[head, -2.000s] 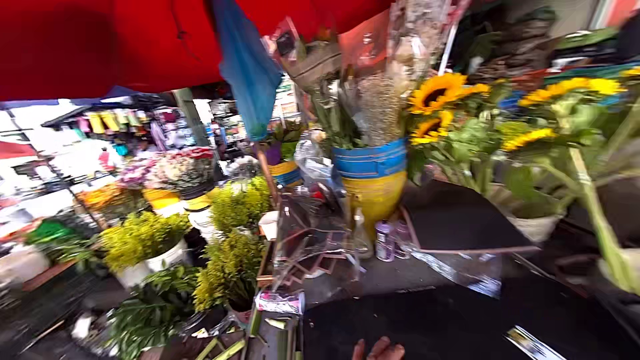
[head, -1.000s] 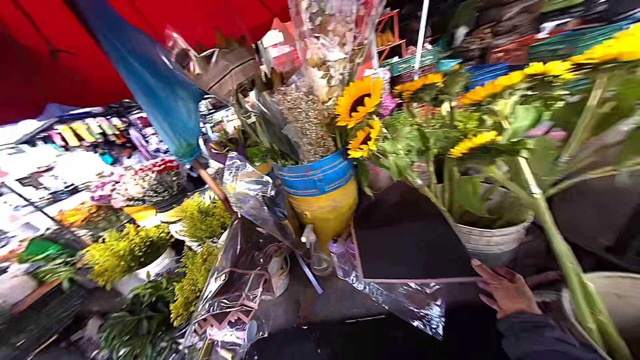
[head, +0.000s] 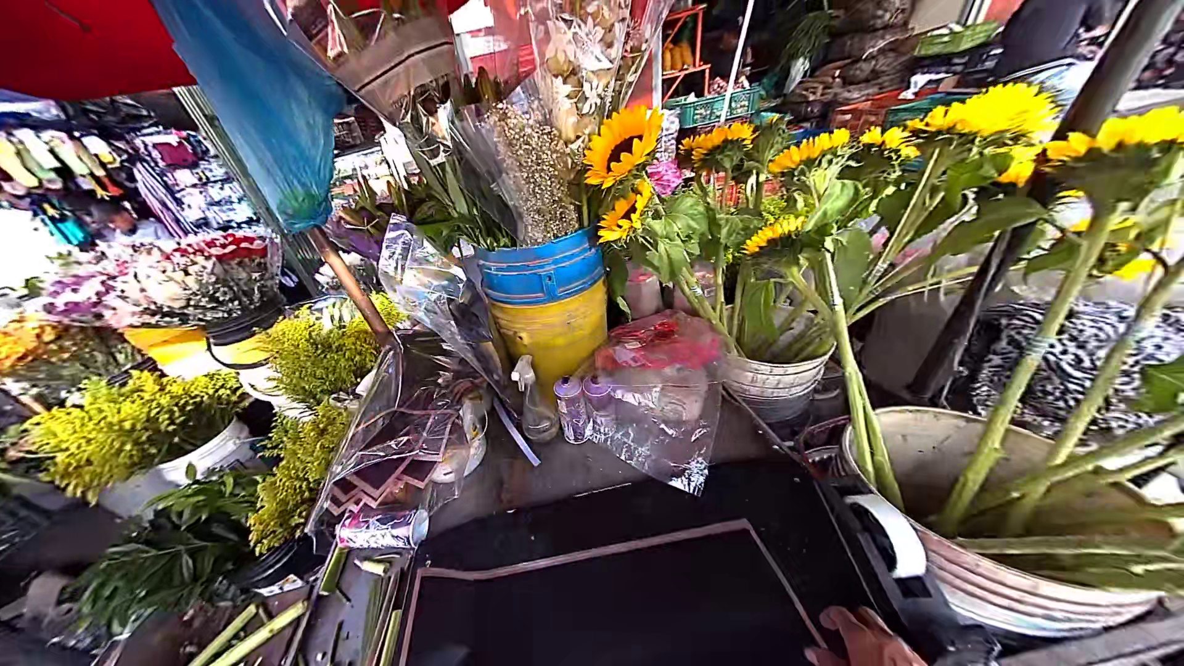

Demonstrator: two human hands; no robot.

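Observation:
A black wrapping sheet with a pale border (head: 610, 601) lies flat on the dark tabletop close to me. My right hand (head: 865, 638) is at its lower right corner, fingers touching or just over the edge; the frame cuts off part of the hand. Behind the sheet lies a clear plastic wrap (head: 661, 407) with pink material in it. Two small purple cans (head: 572, 409) and a clear spray bottle (head: 536, 402) stand beside it. Another patterned can (head: 382, 529) lies on its side at the left. My left hand cannot be made out.
A blue and yellow bucket (head: 550, 319) of wrapped flowers stands at the back. Sunflowers (head: 624, 148) rise from buckets on the right, one a large pale bucket (head: 1045, 583) near my hand. Cut green stems (head: 259, 638) and crumpled clear wrapping (head: 398, 462) lie at the left; a tape dispenser (head: 888, 536) is at right.
The black sheet, upright by the yellow bucket one second ago, now lies flat nearer me. My right hand has moved down toward the near edge. The pink-filled plastic now shows behind.

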